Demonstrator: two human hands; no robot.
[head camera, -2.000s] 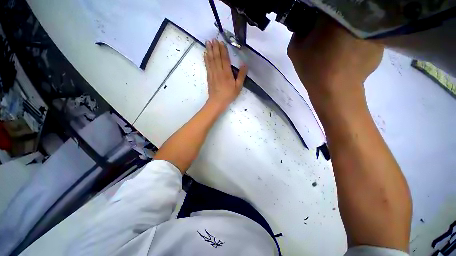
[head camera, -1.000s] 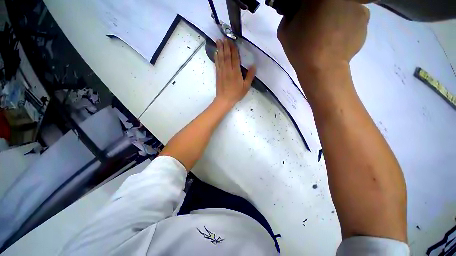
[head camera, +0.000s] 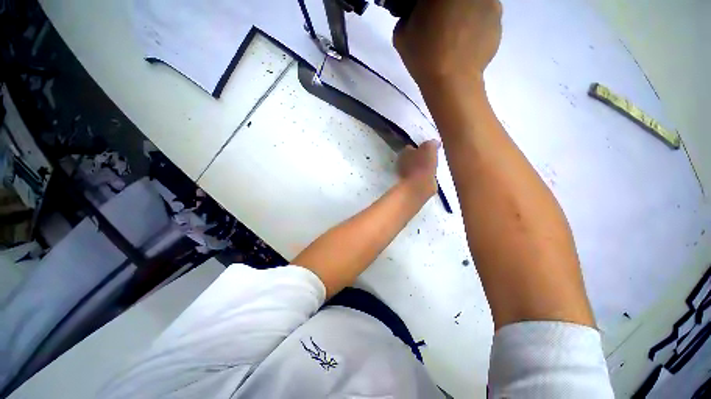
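Note:
A cut strip of fabric with white paper on top (head camera: 373, 100) curves along the edge of the lay, its dark plies showing. My left hand (head camera: 419, 165) is curled over the strip's edge towards its lower right end; its fingertips are partly hidden. My right hand (head camera: 454, 35) grips the cutting machine's dark handle at the top edge, and the handle is mostly hidden. The machine's upright knife and standard (head camera: 337, 30) stand at the strip's upper left end. The motor is out of the picture.
The white paper marker (head camera: 561, 195) covers the lay on the right, with a patterned greenish-yellow bar (head camera: 635, 115) on it. Another lay corner (head camera: 187, 47) lies upper left. Dark specks dot the white table (head camera: 273, 164). Dark-edged cut pieces (head camera: 690, 331) lie lower right, scraps lower left.
My left hand has left its flat hold beside the knife, moved down right along the strip and curled up. The view has shifted, so the bar shows whole and the motor is gone.

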